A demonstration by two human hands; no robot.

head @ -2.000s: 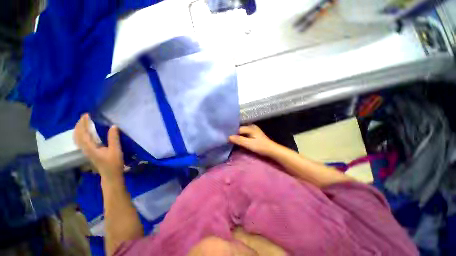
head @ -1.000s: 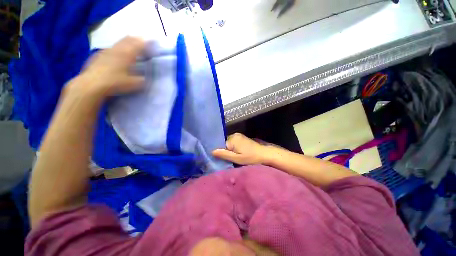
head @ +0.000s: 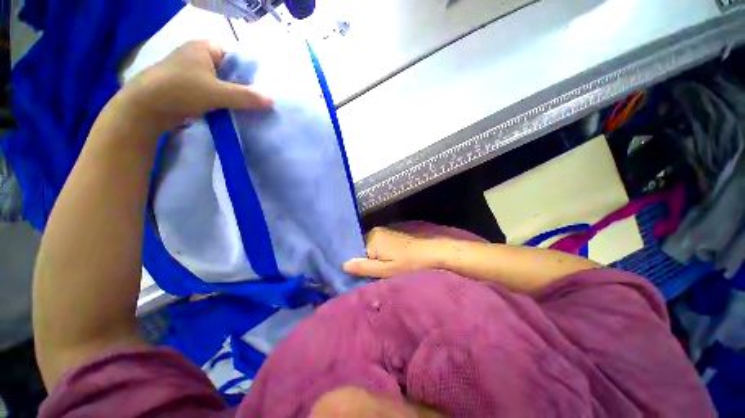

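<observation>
A pale grey-blue panel [head: 298,163] lies on the white machine table and hangs over its front edge. A blue strip [head: 242,196] crosses it and a thin blue border runs along its right edge. My left hand [head: 184,82] lies on the panel's upper left part, thumb and fingers spread apart; whether it grips the cloth is hidden. My right hand [head: 384,255] pinches the panel's lower right corner at the table edge. The presser foot area [head: 245,8] shows at the top, cut off by the frame. The royal-blue panel [head: 82,90] is heaped at left.
The ruler-marked table edge [head: 490,135] runs up to the right. Below it are a cream card [head: 564,200], a magenta strip [head: 608,220], orange scissors handles [head: 625,111] and grey cloth [head: 711,163]. Blue and white pieces [head: 278,333] lie beneath the table edge at left.
My left hand has moved from the left side up onto the panel. The panel's right edge now lies straighter, pointing up to the machine head. My right hand stays at the lower corner.
</observation>
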